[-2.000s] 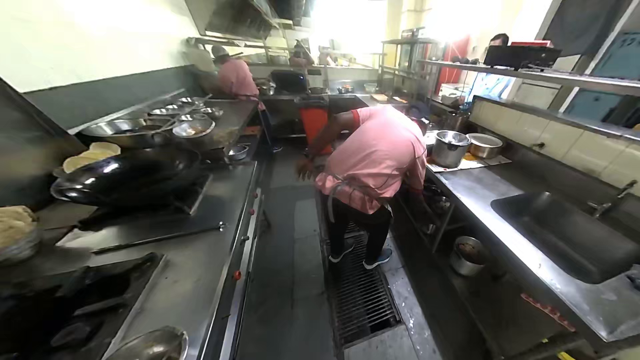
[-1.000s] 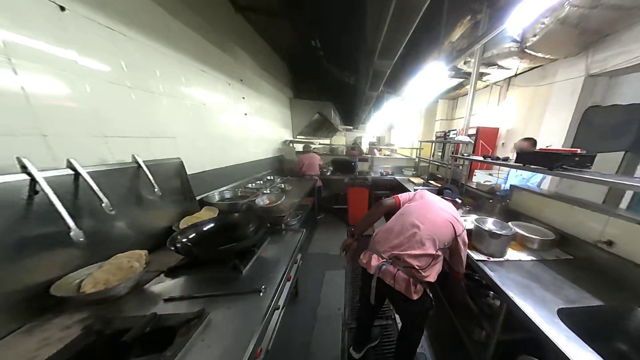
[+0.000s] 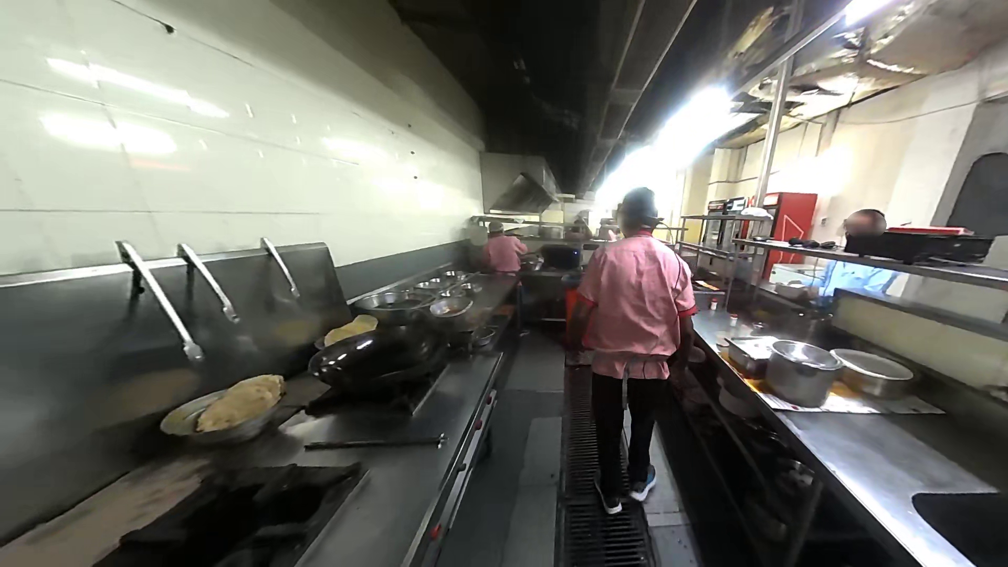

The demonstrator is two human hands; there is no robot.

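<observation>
Neither my left hand nor my right hand is in the head view. At left, a large dark wok (image 3: 378,354) sits tilted on a stove burner. In front of it a metal rod-like utensil (image 3: 374,443) lies on the steel counter. A metal bowl (image 3: 177,419) beside the wok holds a pale, doughy-looking food (image 3: 240,403). On the right counter a metal pot (image 3: 803,374) stands on printed paper, next to a wide covered pan (image 3: 872,372) and a rectangular metal container (image 3: 750,352).
A co-worker in a pink shirt (image 3: 636,303) stands in the aisle over a floor grate (image 3: 583,472), back to me. Another person (image 3: 504,253) is at the far left counter. A sink (image 3: 965,520) is at lower right, and a burner grate (image 3: 236,520) at lower left.
The nearer co-worker, bent over by the right counter before, now stands upright in the aisle. The view has tilted up since the oldest frame.
</observation>
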